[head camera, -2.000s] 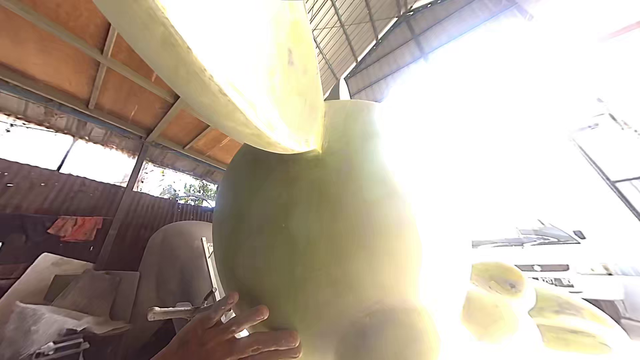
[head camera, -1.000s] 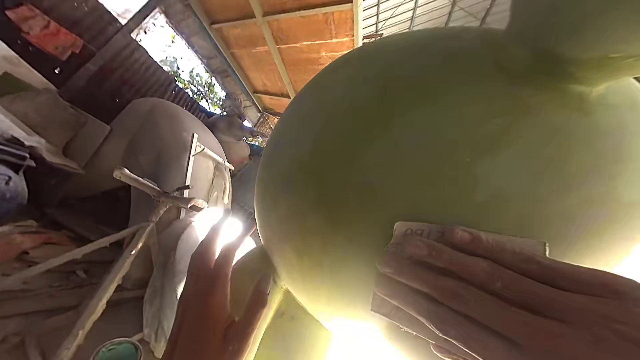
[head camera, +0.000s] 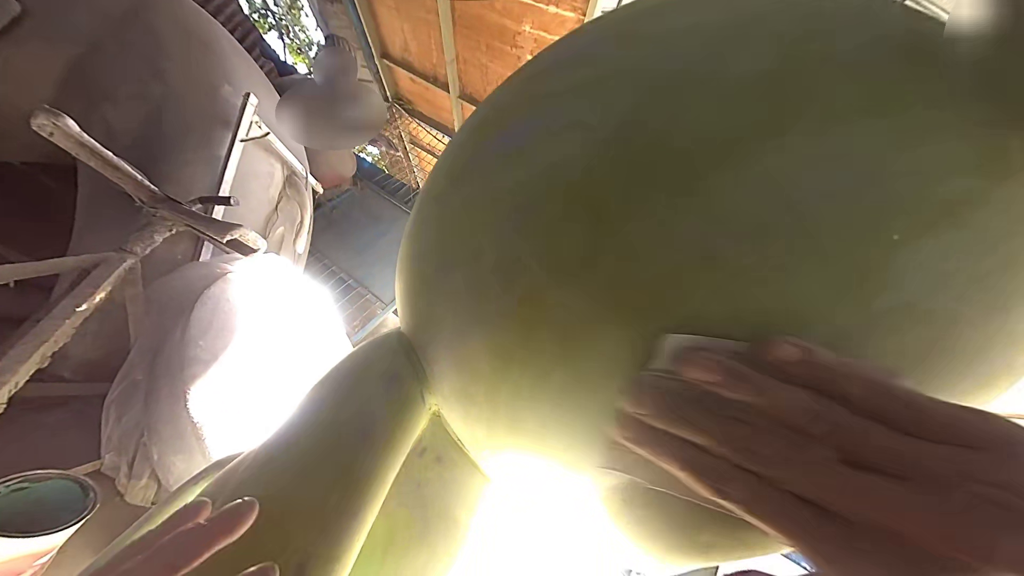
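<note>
A large, smooth, pale green rounded form (head camera: 640, 200), perhaps a sculpture, fills the middle and right of the head view. My right hand (head camera: 832, 440) lies flat against its lower part, fingers extended to the left, pressing a sheet of abrasive paper (head camera: 704, 341) to the surface; most of the sheet is hidden under the fingers. Below and left, a green limb-like part (head camera: 328, 456) joins the big form at a seam. My left hand (head camera: 192, 536) shows at the bottom left with its fingers apart over this limb, nothing visible in it; whether it touches is unclear.
An opened can (head camera: 46, 504) with green contents stands at the lower left. Behind it are a rough wooden frame (head camera: 88, 296) and a large grey rounded form (head camera: 160, 96). A sheeted, sunlit object (head camera: 160, 376) sits between them and the green limb. Orange roof panels (head camera: 496, 40) show above.
Two seconds ago a hand was at the lower left of the green form, with no sheet visible. My right hand with the sheet came into view a second ago. The view has swung downward and closer.
</note>
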